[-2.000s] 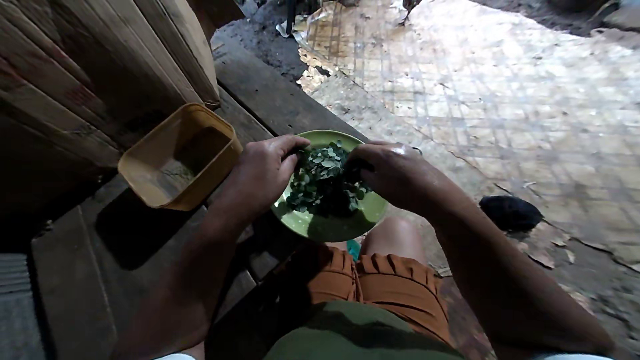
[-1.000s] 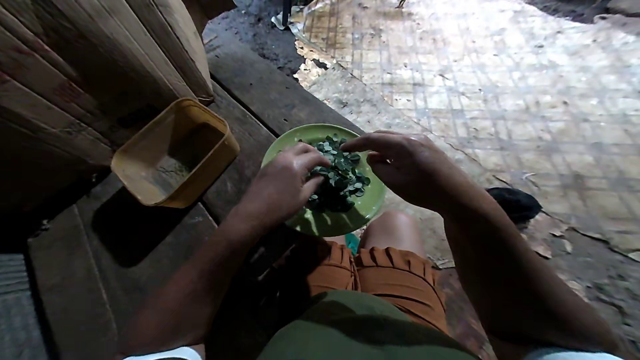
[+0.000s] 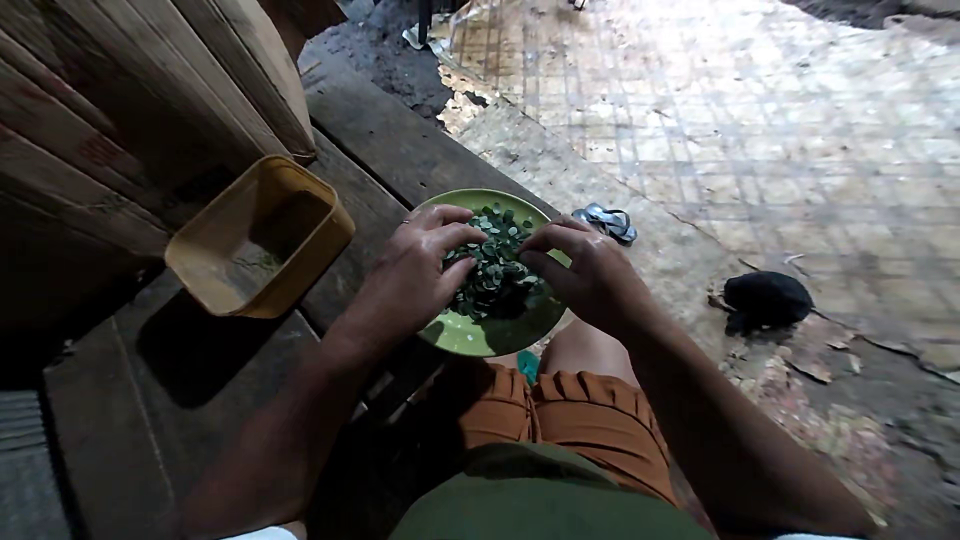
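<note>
A round green plate lies over my lap by the edge of the wooden bench, with a heap of small green leaves on it. My left hand rests at the left side of the heap, fingers curved and apart, touching the leaves. At the heap's right side is my right hand, its thumb and index finger close together at the leaves. Whether a leaf is between those fingertips is too small to tell.
A yellowish plastic container stands tilted on the dark wooden bench at the left, beside a large cardboard box. On the ground to the right are a sandal and a black object. A worn patterned floor covering spreads beyond.
Both hands have shifted about over the leaves. My right hand's thumb and index finger are closer together than one second ago. A sandal now shows beside my right hand.
</note>
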